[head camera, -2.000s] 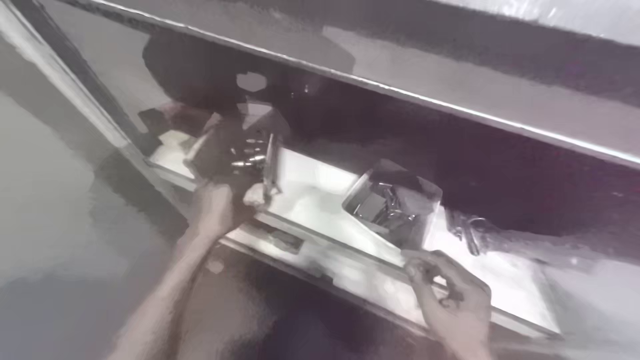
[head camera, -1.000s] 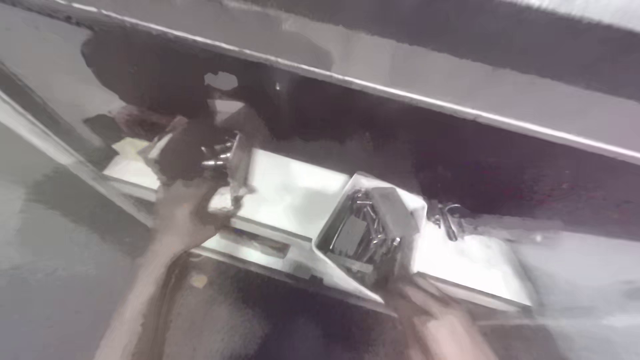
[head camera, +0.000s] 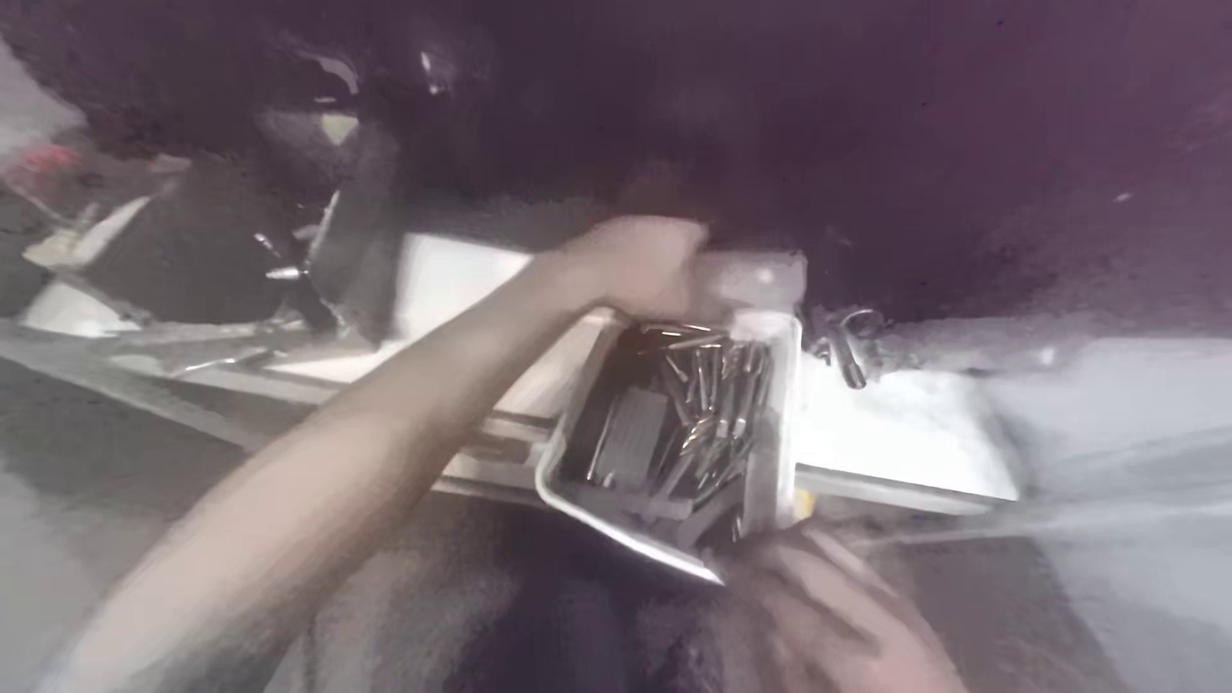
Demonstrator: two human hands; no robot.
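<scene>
A white-rimmed rectangular bin (head camera: 789,404) stands on a white shelf, full of slim metal pieces that look like drill bits or similar (head camera: 707,395), with a grey flat block (head camera: 635,438) among them. My left hand (head camera: 654,265) reaches across to the bin's far edge; its fingers are blurred and partly hidden, so its grip is unclear. At the bin's near right corner is my right hand (head camera: 833,602), curled against the rim, which it seems to hold.
On the left of the white shelf (head camera: 905,433) stands a dark container (head camera: 192,250) with metal pieces at its side. Small dark metal items (head camera: 852,351) lie right of the bin. A yellow thing (head camera: 804,502) shows beneath the shelf edge.
My left hand has left the dark container on the left and moved right to the bin's far side. The bin has been tilted and turned, and my right hand has stayed near its close corner.
</scene>
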